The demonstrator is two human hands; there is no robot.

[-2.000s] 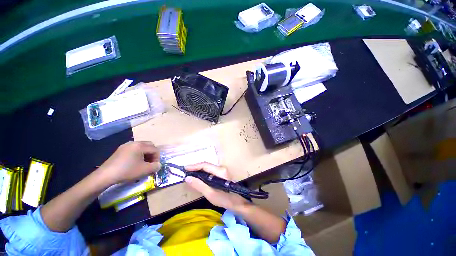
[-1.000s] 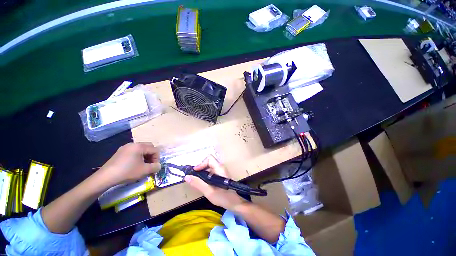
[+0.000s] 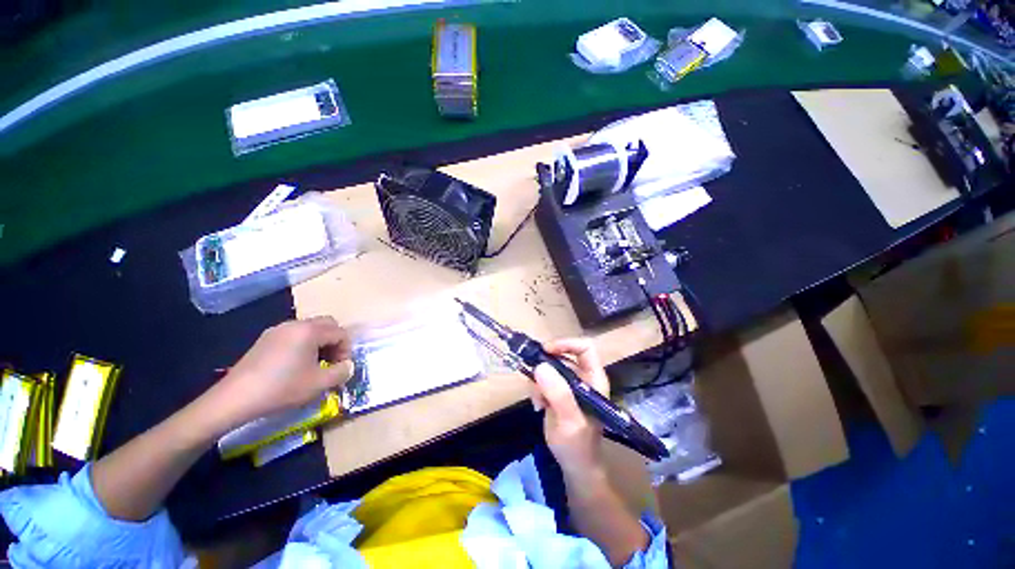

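Note:
A white housing [image 3: 414, 365] with a small circuit board [image 3: 355, 379] at its left end lies on the tan mat in clear film. My left hand [image 3: 303, 358] is over that board end, fingertips pinched together; what they hold is hidden. A yellow-edged battery cell [image 3: 278, 426] lies under and beside my left hand, against the housing's left end. My right hand [image 3: 570, 391] holds the soldering iron [image 3: 580, 391] right of the housing, its tip pointing up and left, clear of the board.
A black fan [image 3: 436, 218] and the black soldering station [image 3: 610, 258] with a wire reel stand on the mat. Another bagged housing [image 3: 264, 246] lies left. Battery cells [image 3: 86, 407] stand at far left. Housings and a cell stack [image 3: 455, 69] lie on the green conveyor [image 3: 367, 56]. Open cartons [image 3: 729, 445] are at right.
My right hand has moved right with the soldering iron, away from the board. My left hand has barely moved. The items on the conveyor have shifted right.

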